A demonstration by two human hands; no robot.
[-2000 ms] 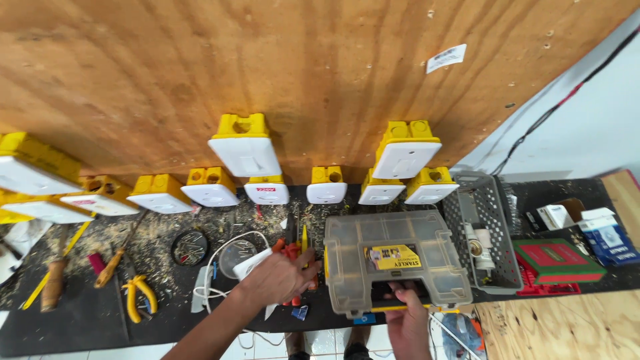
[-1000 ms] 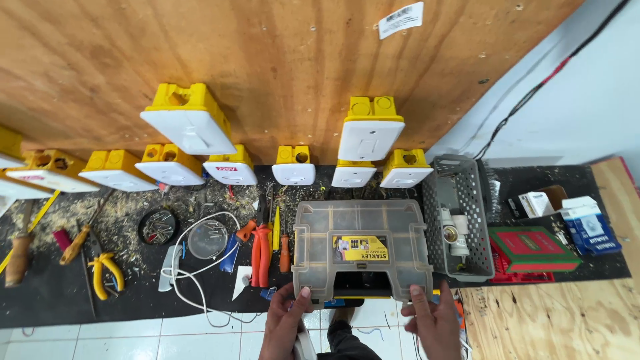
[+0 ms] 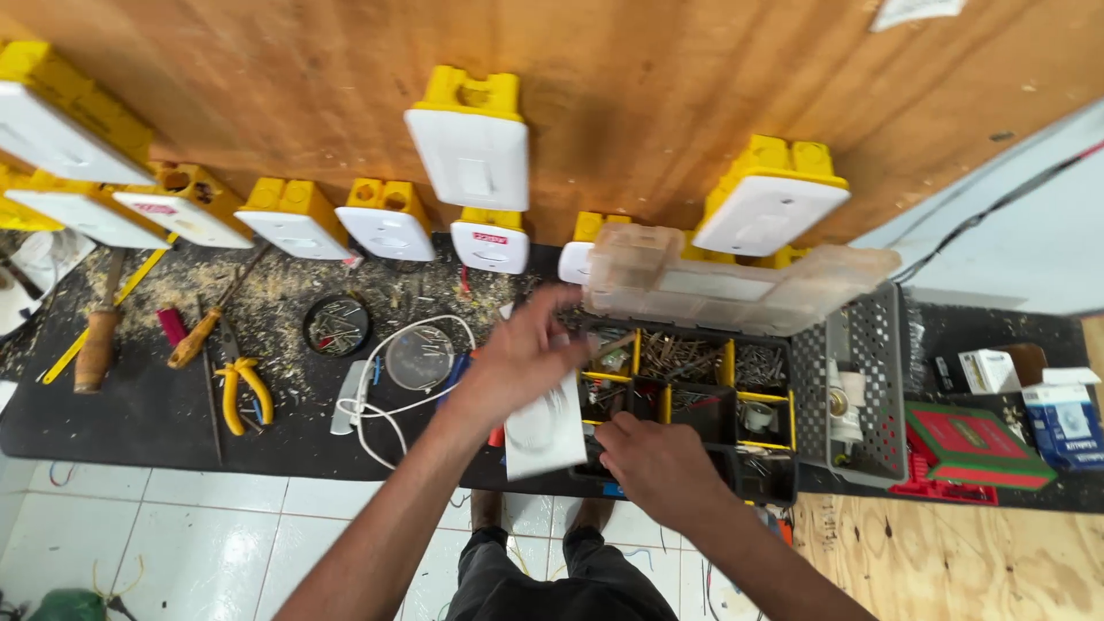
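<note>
The compartment organizer stands on the black bench with its clear lid raised, showing screws, small hardware and yellow dividers. My right hand reaches into its left front compartments, fingertips bent down; whether they pinch anything is hidden. Blurred, my left hand hovers at the organizer's left edge, above a flat white sheet or plate; its grip cannot be made out. Left of that hand lie a white cable and a round clear container with small metal pieces.
Yellow electrical boxes with white plates stick out from the plywood board above. Yellow-handled pliers, a wooden-handled tool and a dish of screws lie at left. A grey perforated basket and a red-green box stand at right.
The organizer's lid, closed in both earlier frames, is now up. My hands have left its front edge: the right reaches into the compartments, the left is at its left side. A white sheet or plate shows there.
</note>
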